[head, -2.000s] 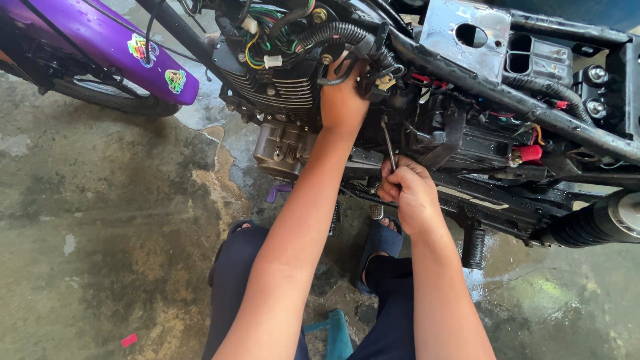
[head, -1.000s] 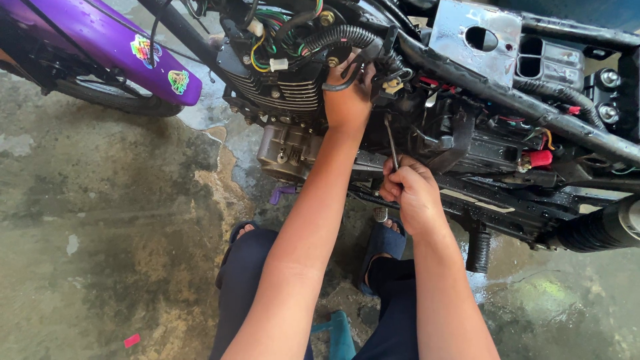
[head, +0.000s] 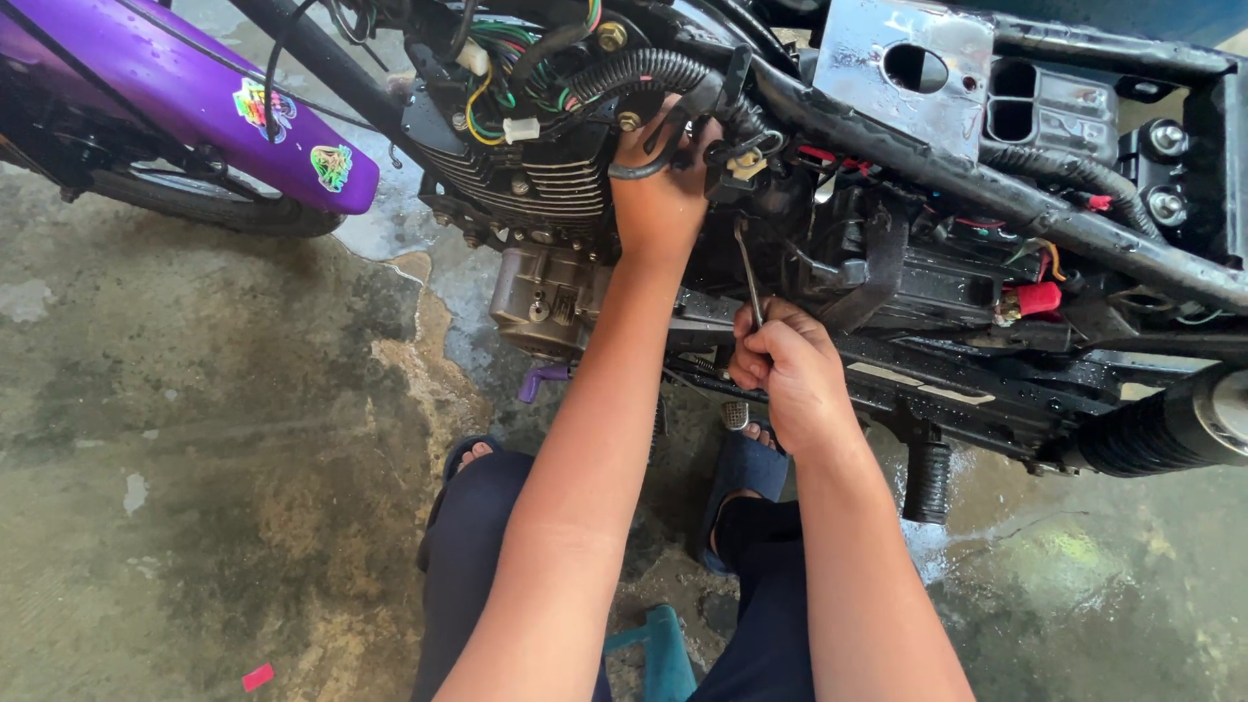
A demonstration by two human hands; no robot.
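Observation:
My left hand (head: 663, 185) reaches in behind the finned engine cylinder (head: 546, 180) of a motorcycle, beneath a black corrugated wiring sleeve (head: 643, 70). A black hose crosses that hand, and its fingers are mostly hidden, so what they hold does not show. To the right and lower, my right hand (head: 790, 361) is closed around a thin metal wrench-like tool (head: 749, 268). The tool's far end points up into the dark area right of my left wrist, near a black connector (head: 733, 175). What that end touches cannot be made out.
The black frame tube (head: 1024, 210) slants across the upper right, above a black battery-like box (head: 946, 283). A purple fender (head: 292, 161) is at the upper left. Below are a foot peg (head: 926, 483), a purple lever (head: 539, 381), a teal stool (head: 666, 648) and wet concrete floor (head: 214, 439).

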